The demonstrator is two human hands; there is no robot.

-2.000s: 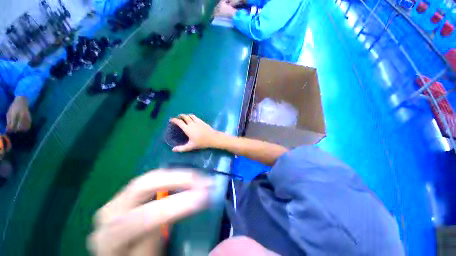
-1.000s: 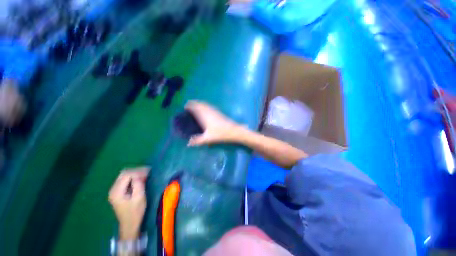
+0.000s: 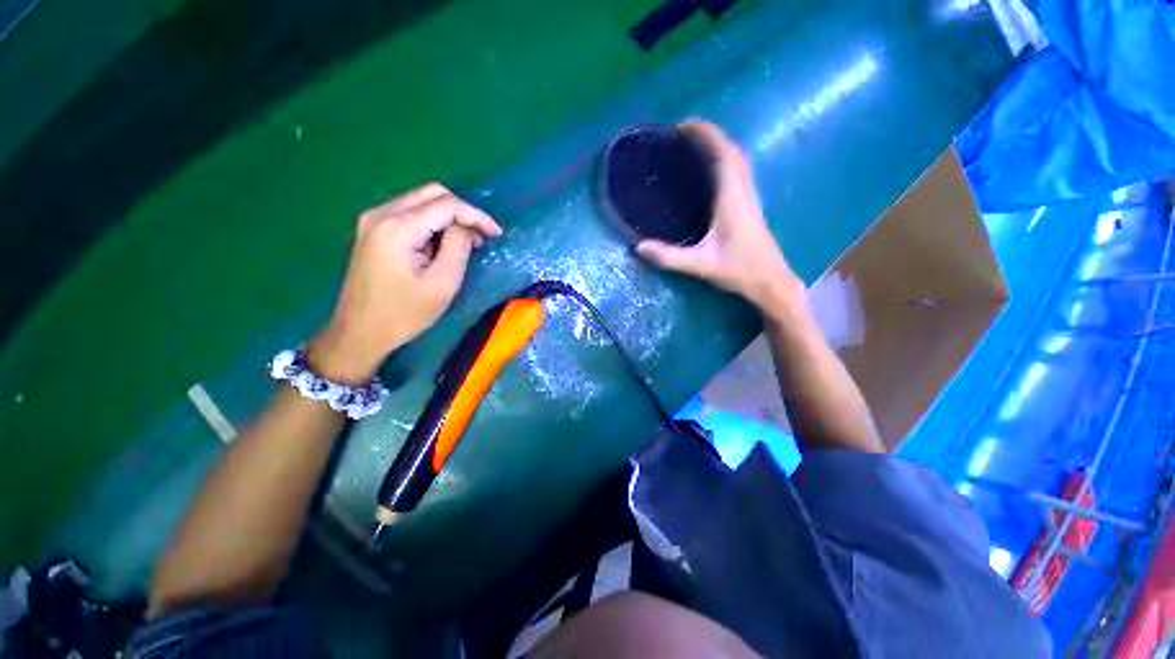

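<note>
A round black screw tray (image 3: 657,187) stands on the green bench at the upper middle. My right hand (image 3: 728,225) grips its right side, thumb at the near rim and fingers at the far rim. My left hand (image 3: 410,264), with a beaded bracelet at the wrist, is left of the tray with its fingers curled in. I see nothing in it; the inside of the fingers is partly hidden. The black and orange electric screwdriver (image 3: 461,399) lies between my forearms, its bit pointing down-left, untouched by either hand.
A cardboard box (image 3: 934,296) with clear plastic stands beyond the bench edge at right. A thin cord (image 3: 619,341) runs to that edge. A black frame (image 3: 680,18) lies at the top. Black parts (image 3: 58,612) lie at lower left. A person's blue sleeve (image 3: 1095,97) is at upper right.
The view has swung down and turned over the bench. The screwdriver now shows whole. My left hand is nearer the tray than one second ago. My right hand still grips the tray.
</note>
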